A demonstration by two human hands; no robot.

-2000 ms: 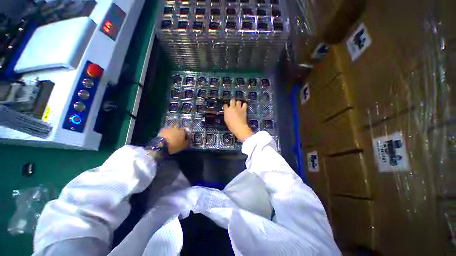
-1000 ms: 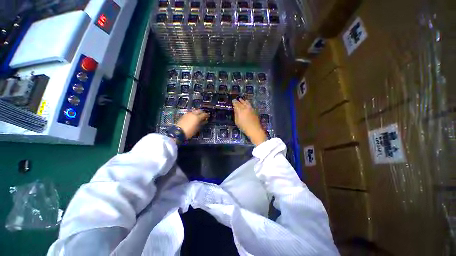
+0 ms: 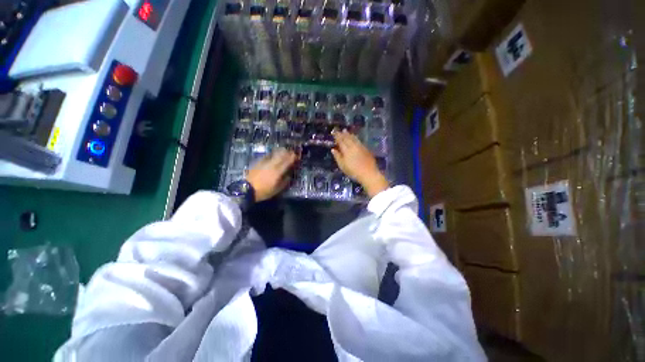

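Note:
A clear blister tray (image 3: pixel 240 161) lies in front of me with rows of small black square housings (image 3: pixel 302 101) in its pockets. A dark fixture (image 3: pixel 316 153) lies on the middle of the tray, between my hands. My left hand (image 3: pixel 274 174) is at the fixture's left end, fingertips against it. My right hand (image 3: pixel 353 155) is at its right end, fingers on its upper right part. The fingertips are blurred, and whether either hand also holds a single housing cannot be told.
Tall stacked blister trays (image 3: pixel 311 53) stand behind the working tray. At the left is a white machine base (image 3: pixel 78 120) with a red emergency stop (image 3: pixel 124 74). A plastic bag (image 3: pixel 44 279) and a loose housing (image 3: pixel 28 220) lie on the green mat. Wrapped cartons (image 3: pixel 488 233) line the right.
Since two seconds ago my left hand has moved right from the tray's lower left to the fixture. My right hand has shifted to the fixture's right end. The view has shifted slightly.

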